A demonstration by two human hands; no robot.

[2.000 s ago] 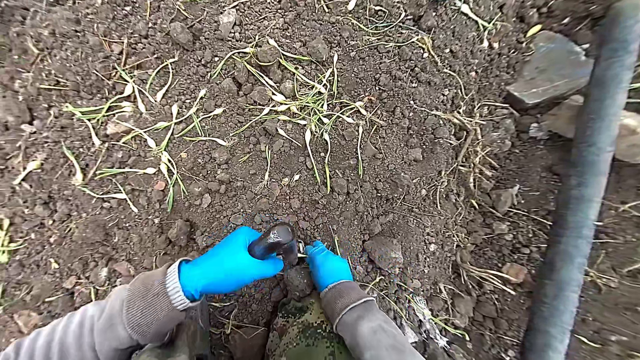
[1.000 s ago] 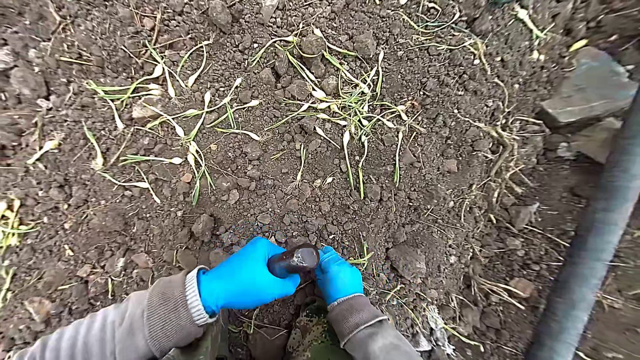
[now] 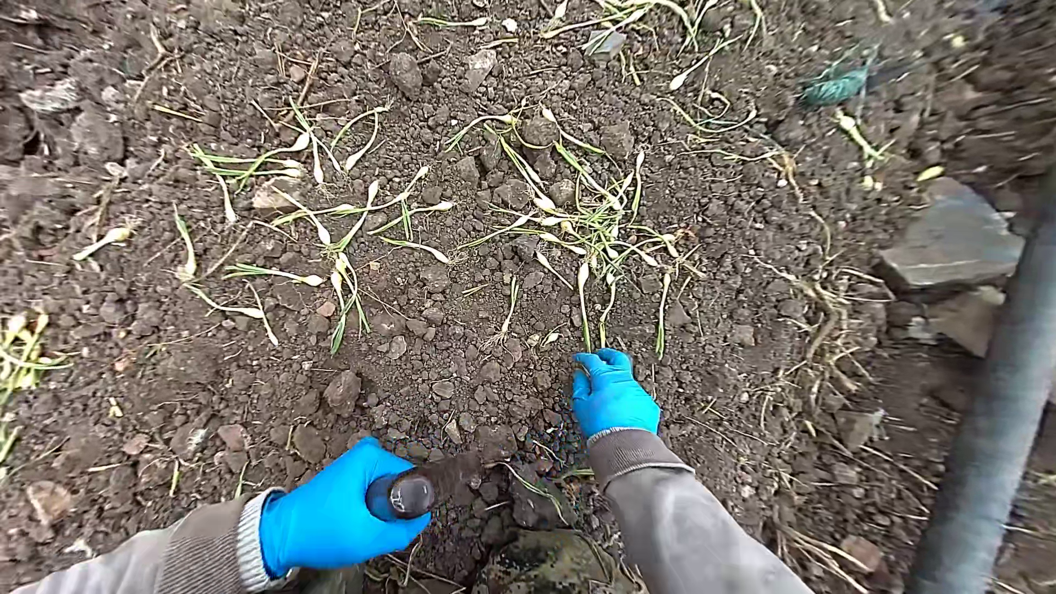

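My left hand [image 3: 342, 516], in a blue glove at the lower left, is closed around the dark handle of a hand tool [image 3: 412, 495]; the tool's far end is against the soil and hard to make out. My right hand [image 3: 615, 396], also gloved in blue, reaches over the soil beside the lower tips of bulb seedlings [image 3: 610, 223]. Its fingers are bent near a green leaf tip, and whether they grip it I cannot tell. More small white-bulbed seedlings [image 3: 330, 239] lie scattered on the soil at the left.
A thick grey pipe [image 3: 990, 429] slants along the right side. Flat stones [image 3: 953, 239] lie beside it. A pile of seedlings [image 3: 21, 355] is at the left edge. Dry roots [image 3: 825, 322] and clods cover the ground. A camouflage-patterned cloth [image 3: 553, 565] shows at the bottom.
My right hand has moved away from the tool, forward to the scattered seedlings. My left hand still holds the tool and is now apart from the right one.
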